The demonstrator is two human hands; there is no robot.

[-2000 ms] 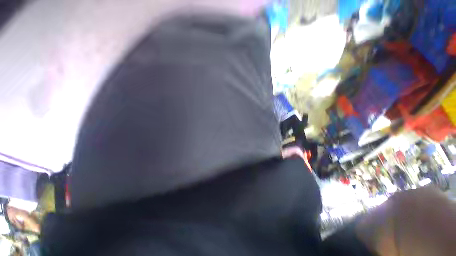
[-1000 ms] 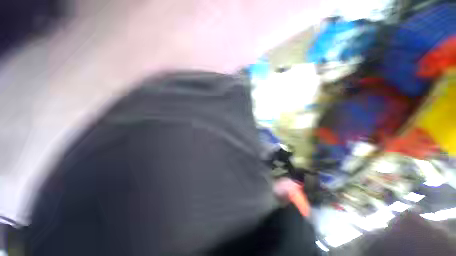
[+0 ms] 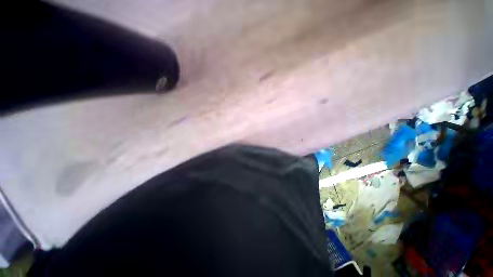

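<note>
No hand is in the picture. The pale pink-lilac ironing table cover (image 3: 281, 103) lies nearest in front of me, slightly stained, with small dark marks. A long dark padded shape with a rounded end (image 3: 102, 59) reaches in from the upper left over the cover; a small pale spot shows near its tip. A large dark grey cloth shape (image 3: 216, 211), which may be my own clothing, fills the lower middle and hides the near edge of the table.
On the floor at the right lie white and blue fabric scraps (image 3: 402, 146). A blue lattice basket (image 3: 338, 250) stands at the lower right, with dark blue and red things (image 3: 459, 238) further right. A metal-like edge shows at the lower left.
The view has swung, so more of the table cover and the long dark shape show. The far workshop area and the blurred skin-toned shape at the lower right have left the view.
</note>
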